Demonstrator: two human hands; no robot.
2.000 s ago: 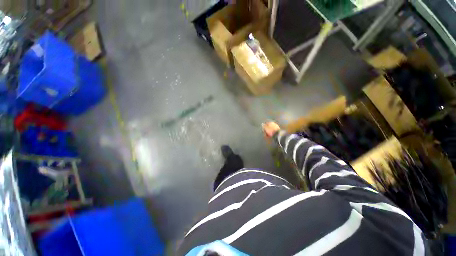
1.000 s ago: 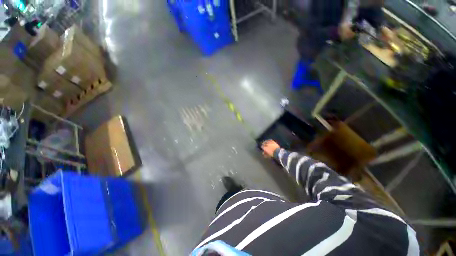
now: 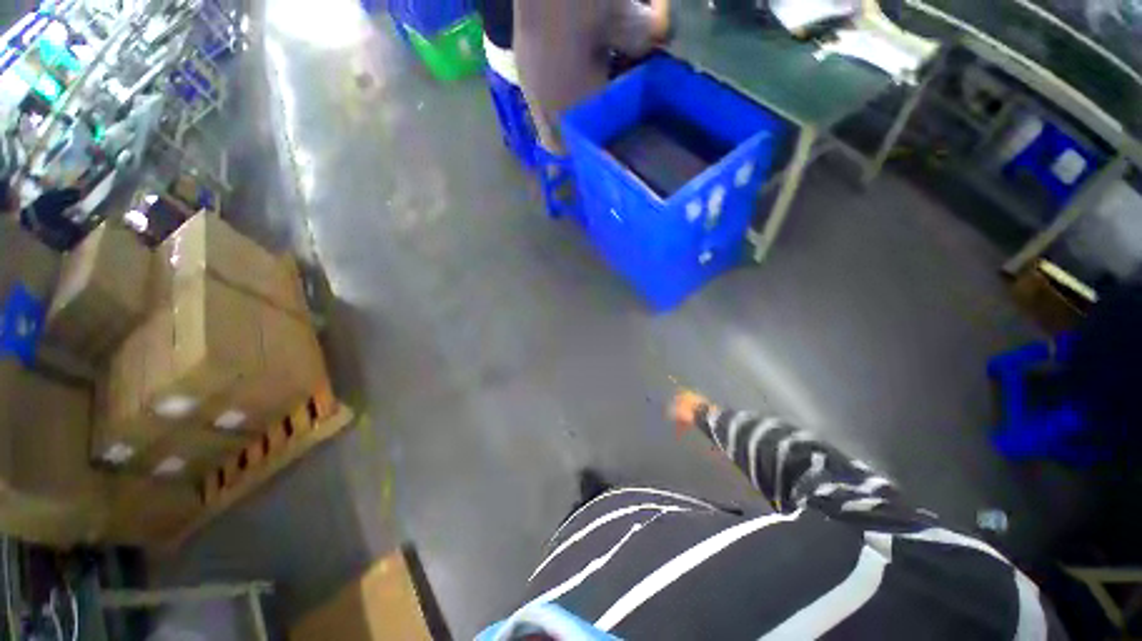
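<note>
My right hand (image 3: 685,407) hangs over the grey floor at the centre right, at the end of a striped sleeve. It is small and blurred, and I cannot tell how its fingers are held; nothing shows in it. My left hand is out of the picture. A tall blue tote (image 3: 639,238) stands on the floor ahead, beside a green-topped bench, with something dark inside it. A black shoe tip shows below, in front of my striped top.
Brown cartons (image 3: 219,338) sit on a wooden pallet at the left. A person (image 3: 564,63) is beside the tote, near a green-topped bench (image 3: 776,69). A blue stool (image 3: 1033,388) is at the right. A cardboard piece (image 3: 376,601) is at the lower left. A green tote (image 3: 448,50) stands far ahead.
The view has moved forward along the aisle. The black tray and left blue tote have left view; the tall blue tote ahead and the carton pallet are now nearer.
</note>
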